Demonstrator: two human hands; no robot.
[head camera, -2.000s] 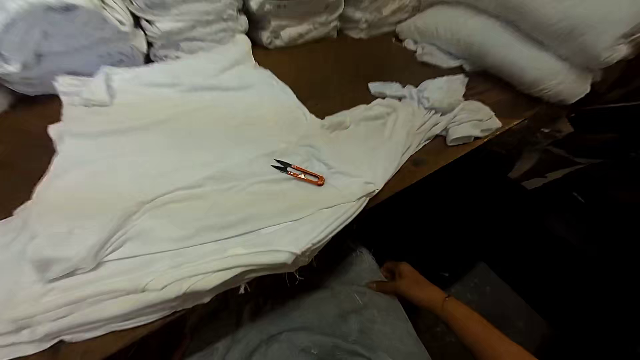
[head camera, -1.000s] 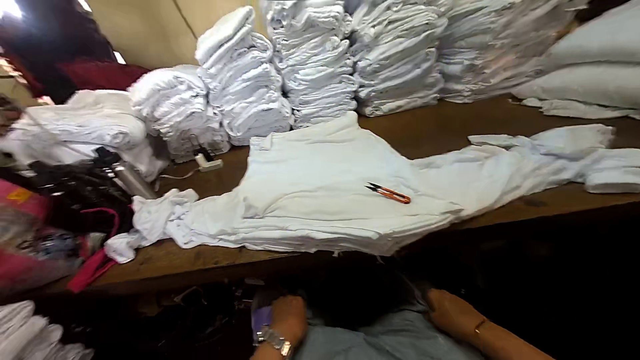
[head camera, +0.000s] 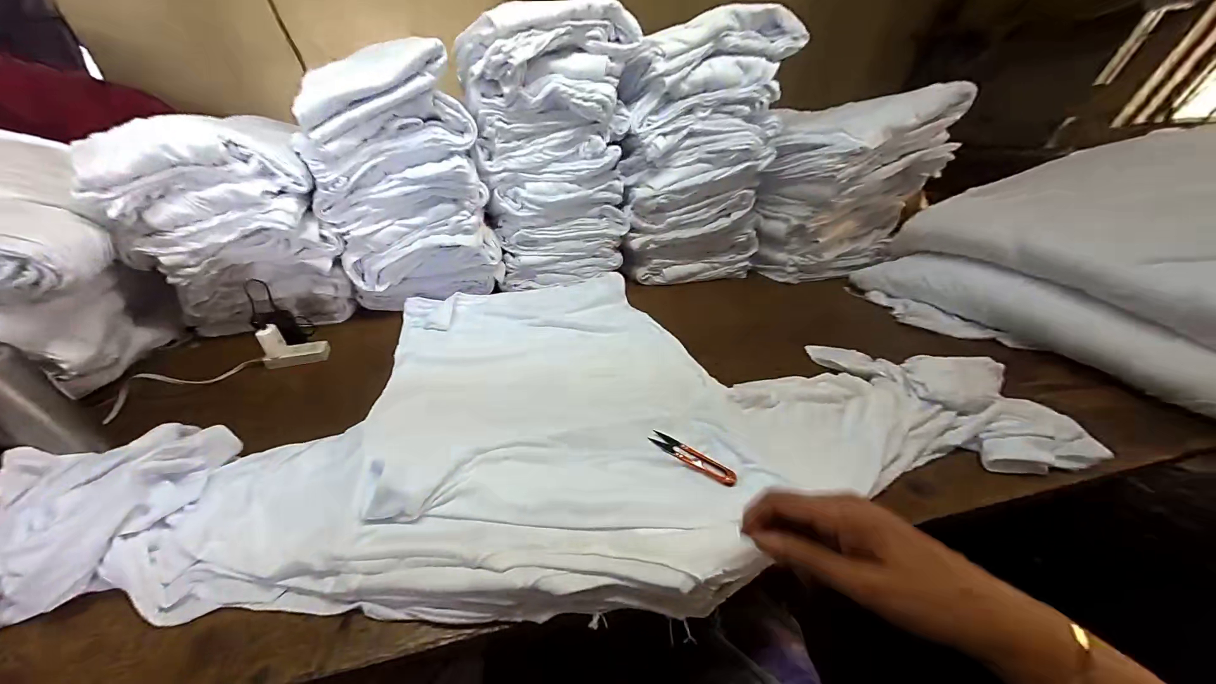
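Observation:
A pile of white cloth garments (head camera: 532, 418) lies spread over the front of a brown wooden table, with loose threads hanging from its front edge. On top of it rest thread snips (head camera: 695, 460) with orange handles and dark blades, their points toward the upper left. My right hand (head camera: 845, 546), with a bangle on the wrist, is just below and right of the snips, over the pile's right front edge. Its fingers are curled and somewhat blurred; whether they pinch the cloth cannot be told. My left hand is out of view.
Several tall stacks of folded white cloth (head camera: 560, 152) line the table's back. Large white bundles (head camera: 1073, 247) lie at the right. A white power strip (head camera: 294, 353) with a cable sits at the left, near a grey cylindrical object (head camera: 43, 404). The wooden table's front edge (head camera: 399, 655) runs below the pile.
My right hand has risen from below the table's edge to the pile beside the snips. My left hand, visible a second ago, has left the view. The view has shifted.

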